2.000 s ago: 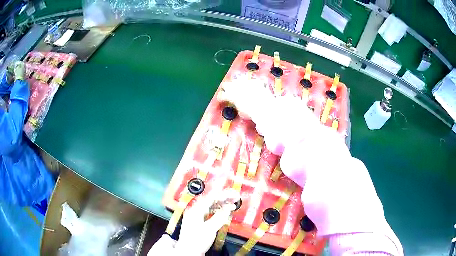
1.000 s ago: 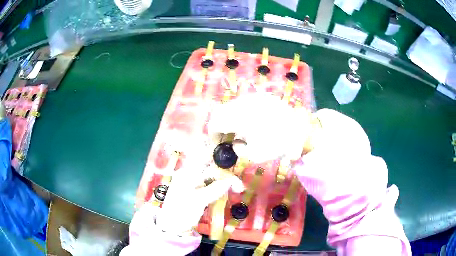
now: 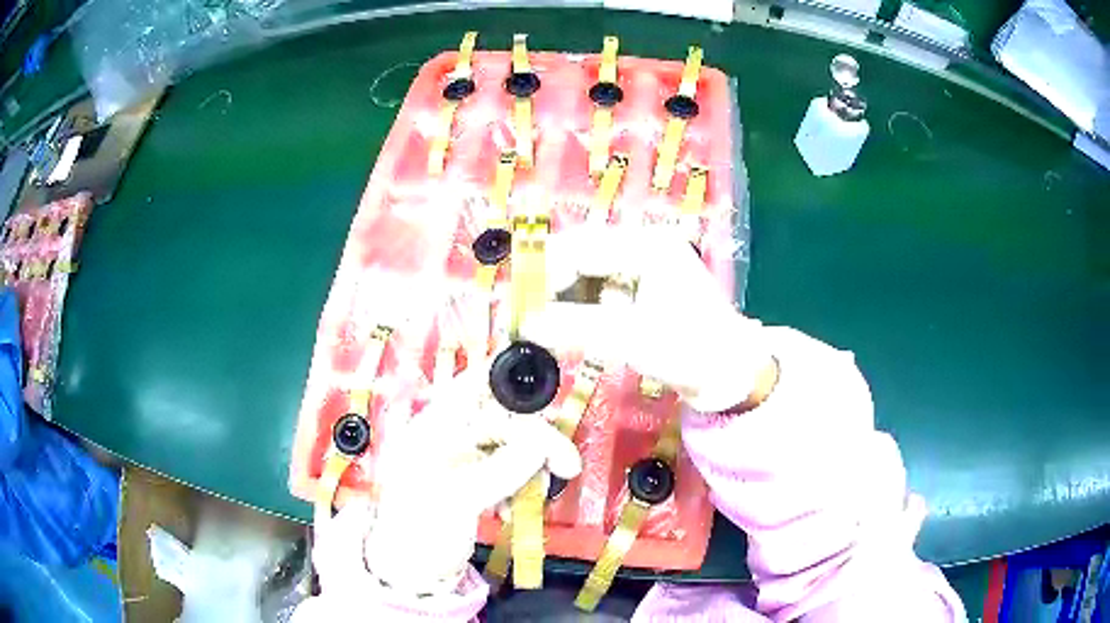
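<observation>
A wristwatch with a round black head (image 3: 525,376) and gold strap is held above a salmon-red tray (image 3: 402,231). My left hand (image 3: 457,469) grips it below the head, with one strap end hanging past the fingers. My right hand (image 3: 657,316) is at the upper strap, its fingers curled beside it; glare hides whether they touch it. Other gold-strapped watches lie in the tray, including a row along its far edge (image 3: 605,93) and one at the lower left (image 3: 352,435). Both hands look white and overexposed.
A whitish bottle with a shiny top (image 3: 831,132) stands right of the tray on the green surface (image 3: 231,268). Another red tray (image 3: 37,268) and a blue-clad person's sleeve (image 3: 37,450) are at the far left. An open brown box (image 3: 152,499) holds clear plastic below the edge.
My left hand has moved from the tray's near side and lifted a watch. My right hand has come back from the far left part of the tray to the held watch. The view has shifted.
</observation>
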